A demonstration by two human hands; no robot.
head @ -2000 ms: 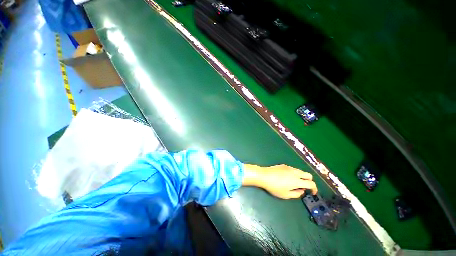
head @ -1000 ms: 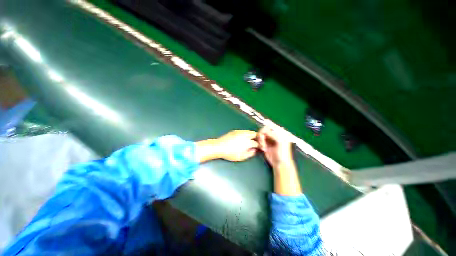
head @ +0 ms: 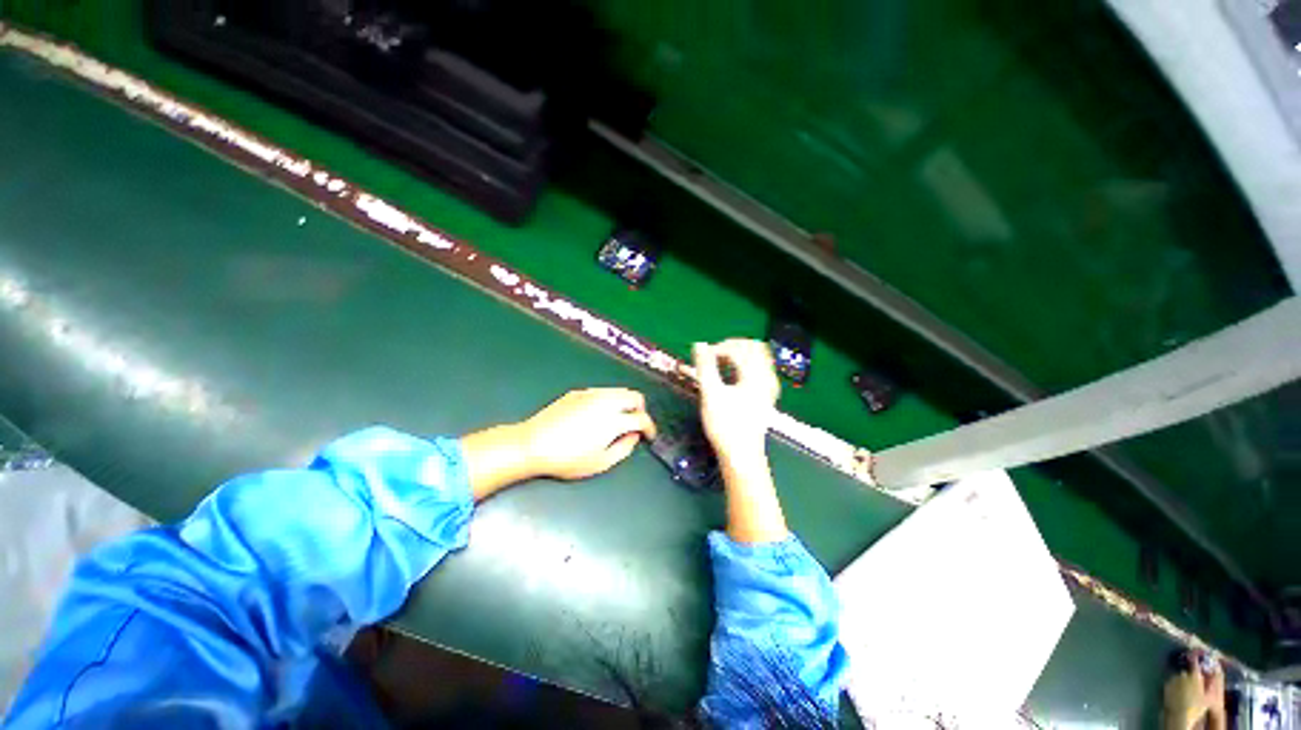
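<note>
A dark phone body point(head: 688, 459) lies on the green bench between my hands, partly covered by my right wrist. My left hand point(head: 588, 432) has its fingertips on the phone's left end. My right hand point(head: 735, 388) is raised over the bench's chipped edge, just above the phone, with thumb and forefinger curled to a ring. Whether it pinches a small part cannot be told. Dark pieces behind the phone are mostly hidden by my right hand.
Stacked black trays point(head: 414, 121) lie on the green belt point(head: 571, 285) beyond the worn edge. Spaced phones point(head: 628, 258) lie on the belt. A white post point(head: 1084, 414) slants in from the right, above a tilted white board point(head: 963, 606). Another person's hand point(head: 1187, 699) shows at lower right.
The view has swung right. My right hand came in from out of view, met my left hand, and is now apart from it at the bench edge. The phone shows again between them.
</note>
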